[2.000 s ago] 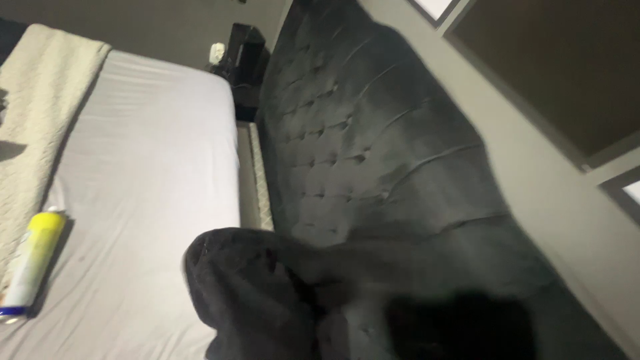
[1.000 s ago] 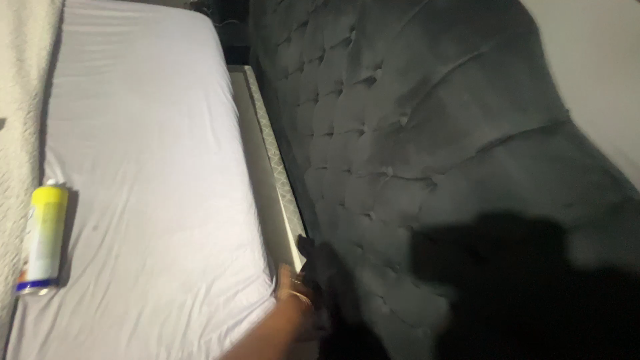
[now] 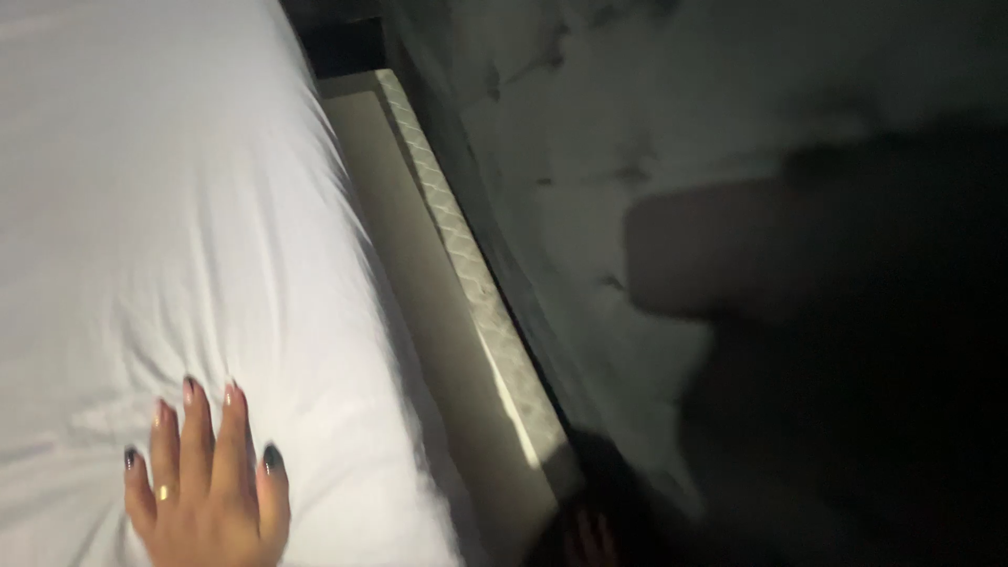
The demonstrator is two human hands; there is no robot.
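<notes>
My left hand (image 3: 209, 488) lies palm down on the white fitted sheet (image 3: 236, 228), fingers apart, at the lower left. It wears a gold-coloured ring and holds nothing; creases in the sheet run up from its fingertips. At the bottom edge, in deep shadow, parts of the fingers of my right hand (image 3: 592, 535) show near the end of the quilted edge (image 3: 465, 260) of the bed base. The rest of that hand is hidden in the dark, so whether it holds anything cannot be told.
The dark tufted headboard (image 3: 551, 197) rises to the right, with a large shadow across it. Between mattress and headboard, the flat beige top of the bed base (image 3: 409, 268) shows in a long narrow gap. A dark object (image 3: 342, 47) stands beyond the gap's far end.
One second ago a hand was at the mattress edge beside the headboard; now my left hand rests flat on the sheet. The view has moved closer, and the yellow-and-white can is out of sight.
</notes>
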